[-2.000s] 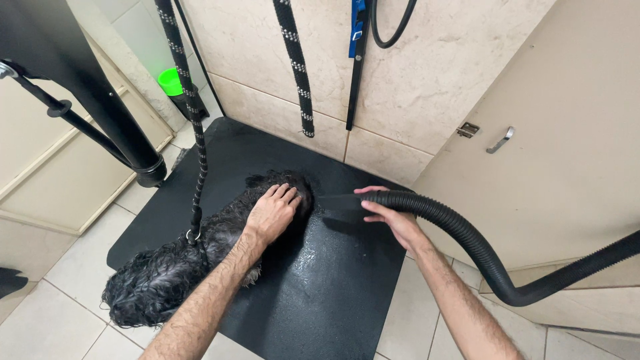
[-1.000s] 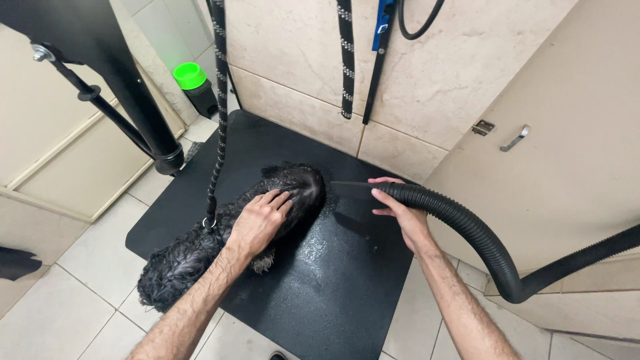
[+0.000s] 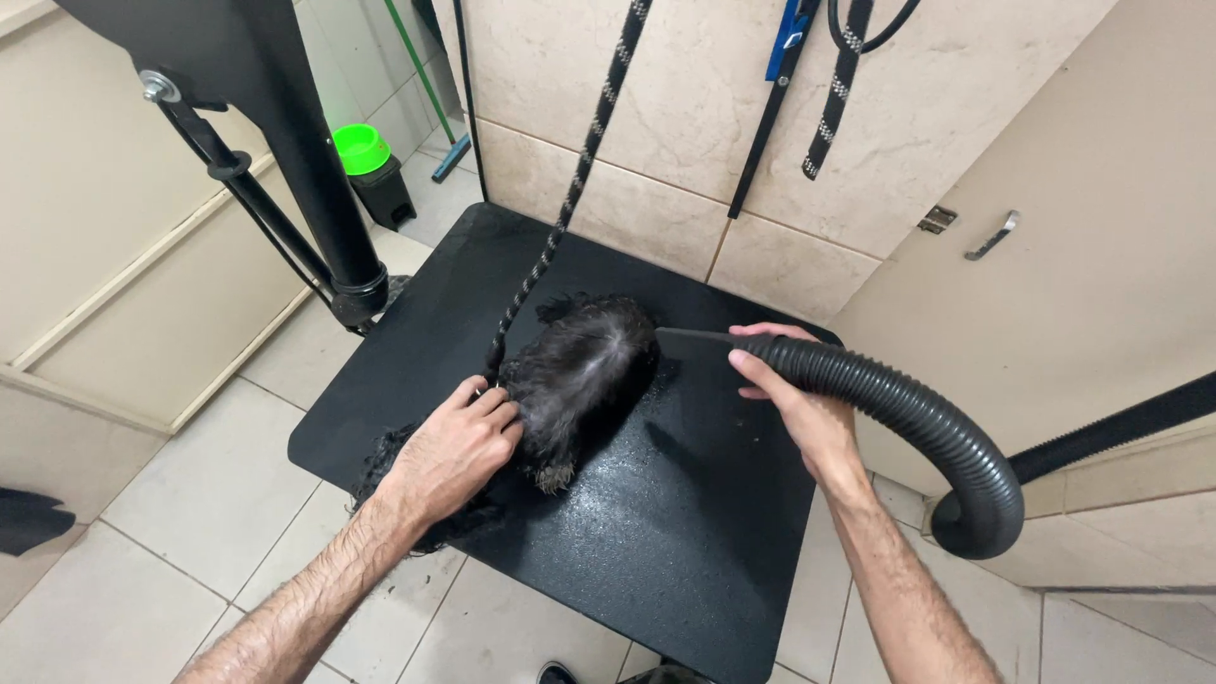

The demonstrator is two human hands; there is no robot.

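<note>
A wet dog with black fur (image 3: 589,356) is on a black grooming table (image 3: 703,570), its head end toward the lower left, largely behind my left arm. My left hand (image 3: 465,432) has its fingers closed around the lower end of the patterned rope leash (image 3: 570,204), by a metal ring at the dog's neck. My right hand (image 3: 788,385) grips the nozzle end of a black corrugated dryer hose (image 3: 883,389). The flat nozzle (image 3: 698,335) points left at the dog's rump, where the fur parts.
A black jointed arm (image 3: 332,209) stands left of the table. Behind it are a green bowl (image 3: 361,149) on a dark container and a squeegee (image 3: 451,160). A second rope (image 3: 836,104) and a blue-and-black tool (image 3: 774,95) hang by the tiled wall. The hose curves down at right.
My left hand has moved from the dog's back to the leash end at its neck. The leash now slants instead of hanging nearly straight. My right hand still holds the hose nozzle toward the rump.
</note>
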